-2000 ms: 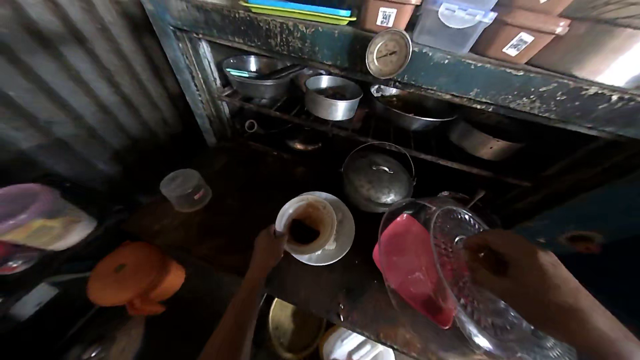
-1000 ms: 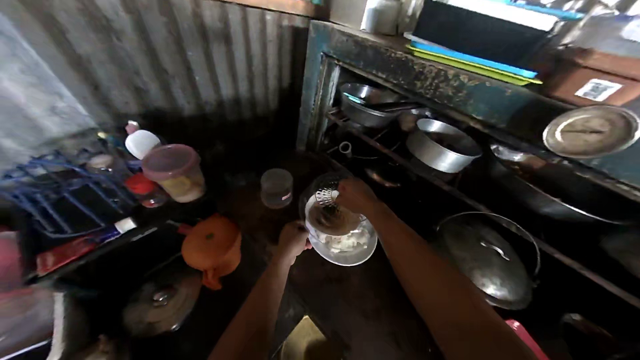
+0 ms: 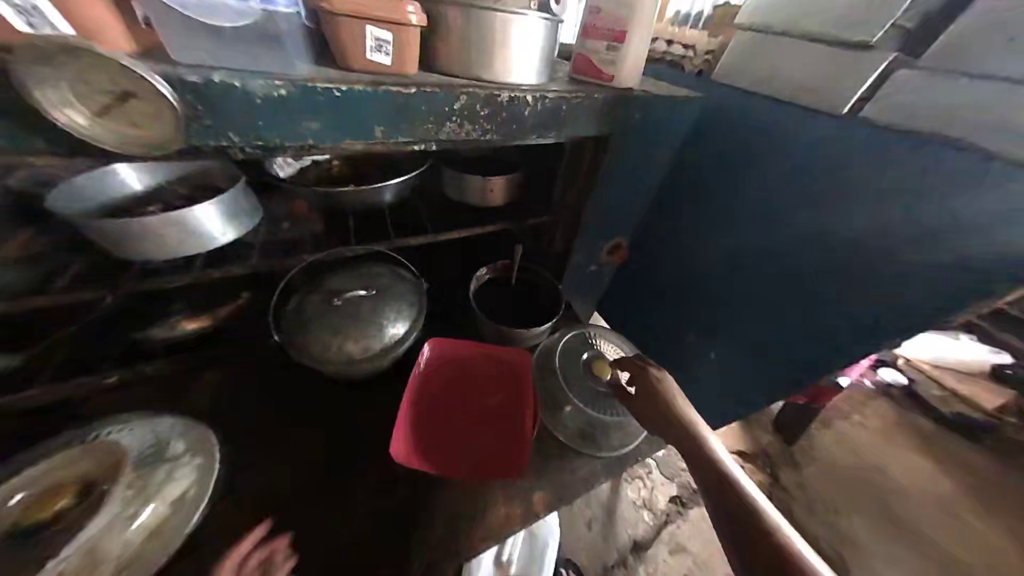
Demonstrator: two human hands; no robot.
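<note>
My right hand (image 3: 652, 396) is at the knob of a clear lid (image 3: 572, 424), fingers closed about it. The lid lies at the counter's right edge, touching a red square plastic container (image 3: 468, 408). My left hand (image 3: 258, 554), fingers apart and holding nothing, shows only partly at the bottom edge. Left of it, a pale plate (image 3: 172, 480) carries a bowl (image 3: 96, 480) with brown and yellowish contents, cut off by the frame. Behind the lid stands a pot (image 3: 516, 332) of dark contents with a utensil in it.
A lidded metal pot (image 3: 352, 320) with a wire handle stands behind the red container. Metal pans, including a round one (image 3: 184, 228), sit on the rack. The shelf above (image 3: 384, 112) bears containers and a bottle (image 3: 612, 40). A blue wall (image 3: 800, 240) rises at right.
The view has swung far to the right. A second ago my right hand was over the bowl with a whisk-like utensil; now it is at the clear lid. My left hand has left the bowl.
</note>
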